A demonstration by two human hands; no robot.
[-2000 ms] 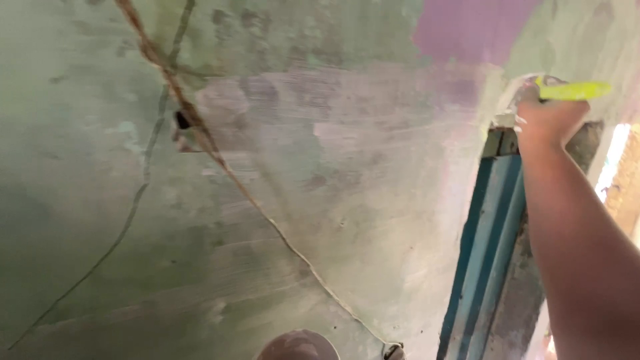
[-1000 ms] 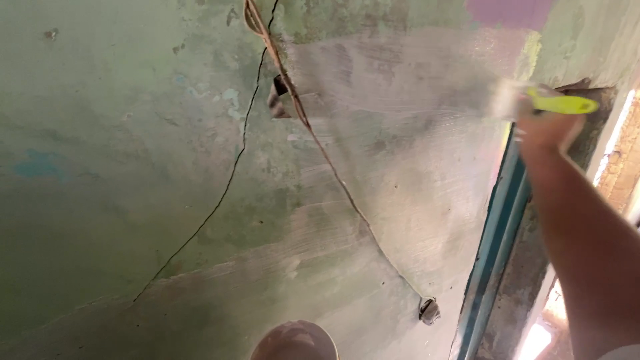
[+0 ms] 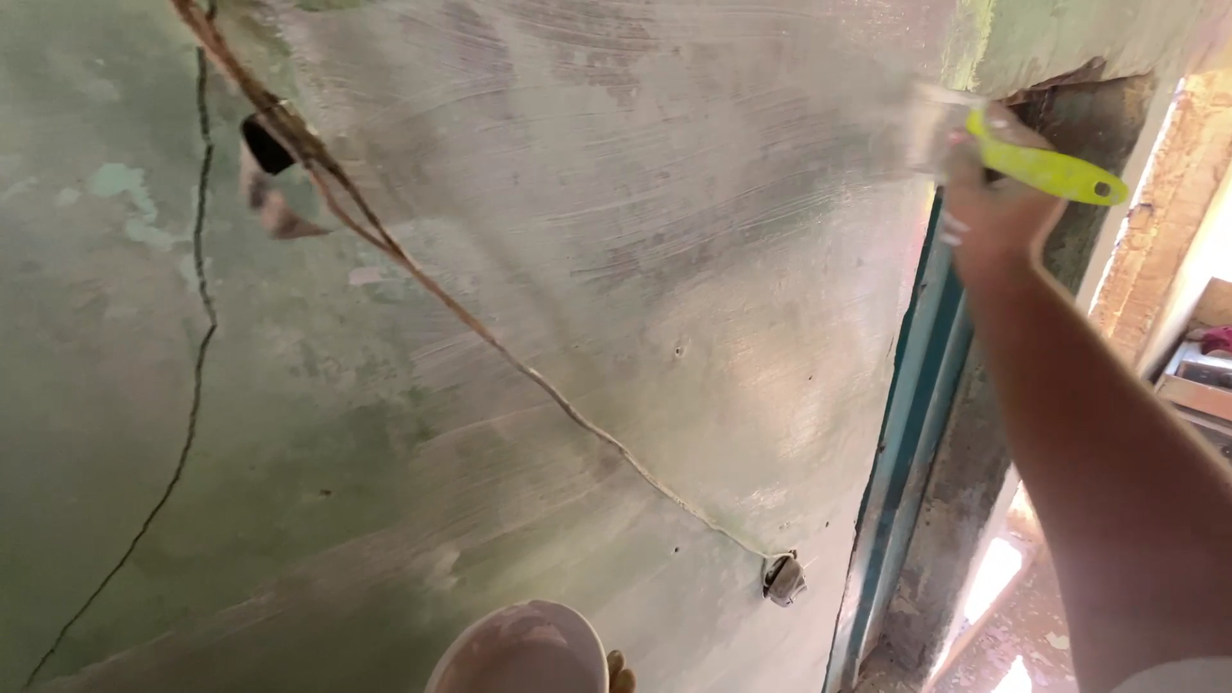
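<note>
My right hand (image 3: 1001, 197) grips a paintbrush with a yellow-green handle (image 3: 1049, 168). The brush's pale bristles (image 3: 929, 125) are blurred and lie against the wall, just above the top of a blue door frame (image 3: 910, 414). White smears mark the hand. At the bottom edge stands a bucket (image 3: 529, 650) with a whitish coating inside. Beside its rim, yellowish-brown fingertips or glove tips (image 3: 621, 672) show, apparently my left hand; what they hold is mostly hidden. The green plaster wall (image 3: 318, 414) carries a thin, streaky whitish coat.
A twisted cable (image 3: 529, 371) runs diagonally across the wall from an open recess (image 3: 268, 144) to a small electrical fitting (image 3: 784, 577). A long crack (image 3: 197, 385) descends at the left. Beyond the doorway at the right, a shelf (image 3: 1198, 390) holds objects.
The brush in my right hand has moved from beside the purple patch down to just above the blue frame's top. The view has shifted, and the bucket shows more.
</note>
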